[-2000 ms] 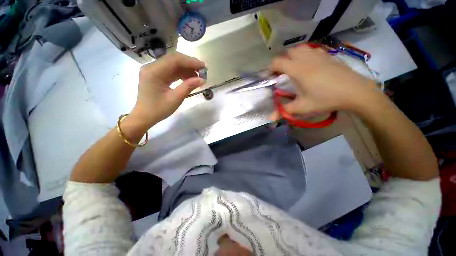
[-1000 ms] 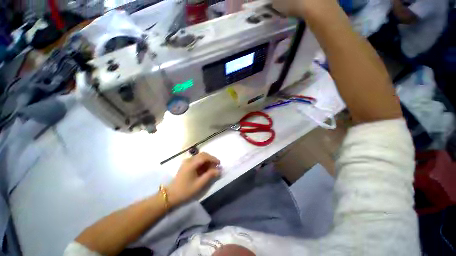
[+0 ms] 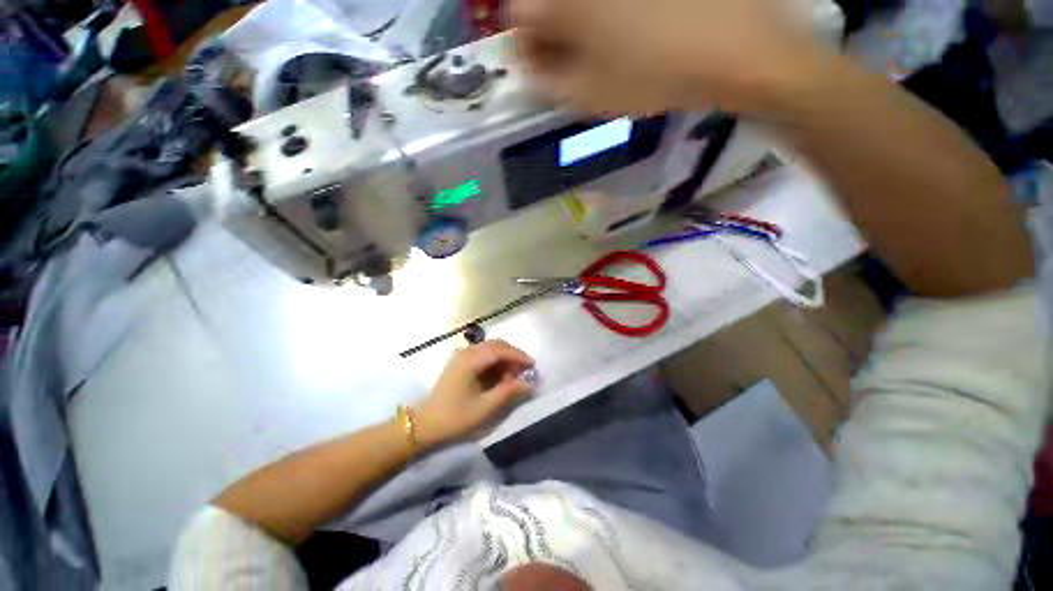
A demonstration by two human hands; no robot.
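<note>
My left hand (image 3: 479, 393) rests low over the front edge of the white machine table (image 3: 150, 381), a small shiny metal piece, possibly a bobbin case (image 3: 529, 375), between its fingertips. My right hand (image 3: 600, 52) is blurred and cut by the top edge, raised over the top of the sewing machine (image 3: 346, 173); whether it holds anything cannot be told. The red-handled scissors (image 3: 624, 293) lie on the table to the right of my left hand. A small dark round part (image 3: 473, 334) sits just above my left hand.
A round dial (image 3: 441, 238) is on the machine head. Blue and red slim tools (image 3: 710, 231) and a white tape loop (image 3: 797, 289) lie at the right of the table. Grey cloth (image 3: 52, 289) hangs at the left; more grey cloth (image 3: 600, 444) lies on my lap.
The scissors have left my right hand and lie on the table. My right hand has risen to the machine top and moved left along it. My left hand has lowered to the front edge.
</note>
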